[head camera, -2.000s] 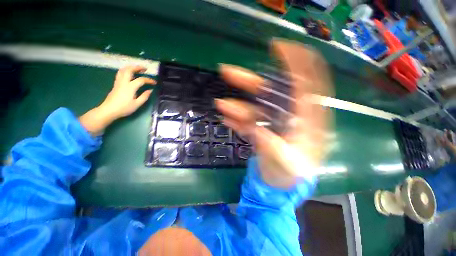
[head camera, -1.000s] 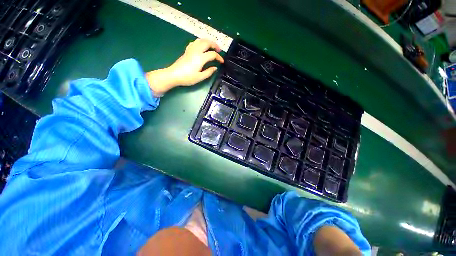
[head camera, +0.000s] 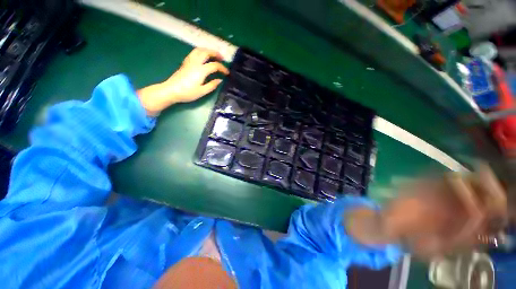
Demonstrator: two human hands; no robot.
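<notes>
The black blister tray lies flat on the green bench in front of me, its grid of square pockets glossy and tilted down to the right. My left hand rests at the tray's upper left edge, fingers apart and curved, holding nothing. My right hand is at the right, beyond the tray's right edge, and strongly blurred. I cannot tell whether it holds anything.
Dark stacked trays stand at the far left, with a small black piece beside them. A pale strip runs along the bench. A beige fan is at the lower right. Red and blue items are at the upper right.
My right hand was over the tray, then mostly out of view below, and is now blurred at the right. The view has shifted; my left hand stays by the tray's corner.
</notes>
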